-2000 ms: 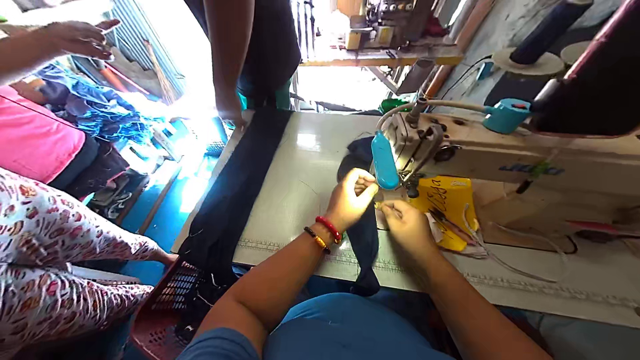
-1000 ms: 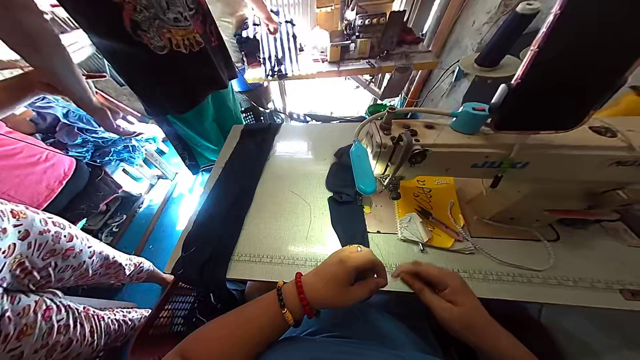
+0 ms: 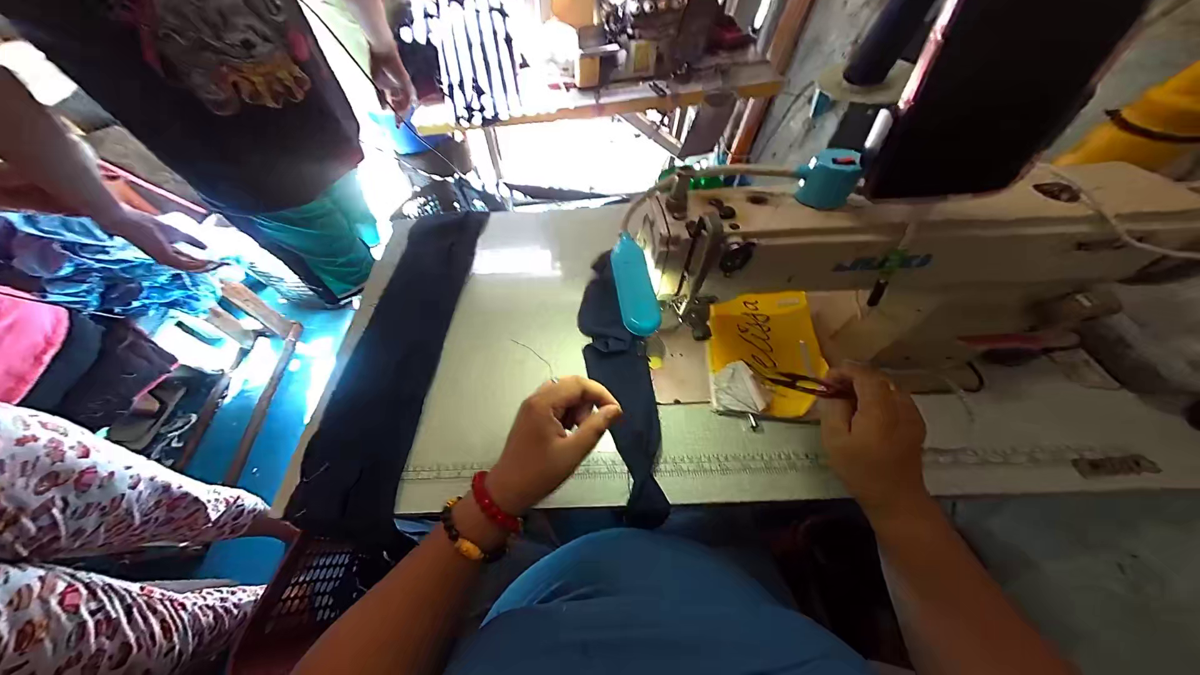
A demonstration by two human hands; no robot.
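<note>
My left hand [image 3: 562,436], with red and dark beaded bracelets at the wrist, is raised over the sewing table with thumb and fingertips together; a thin dark thread shows just above it. My right hand [image 3: 872,427] grips small dark-handled thread snips [image 3: 804,383] over a yellow pouch [image 3: 764,328] bearing writing. A white triangular piece [image 3: 739,388] lies on the pouch. Between my hands a narrow dark fabric strip [image 3: 623,375] runs from beside the needle area of the Juki sewing machine [image 3: 797,244] to the table's front edge. A blue lamp [image 3: 636,286] hangs at the machine head.
A long dark fabric piece [image 3: 389,366] lies along the table's left side, reaching a red plastic basket [image 3: 300,586]. A printed ruler [image 3: 741,463] runs near the front edge. Another person [image 3: 216,122] stands beyond the left corner; someone in patterned trousers [image 3: 103,487] is at left.
My hands have parted; the right one moved to the pouch and took hold of the snips that lay there one second ago. Two seconds ago both hands were together near the needle.
</note>
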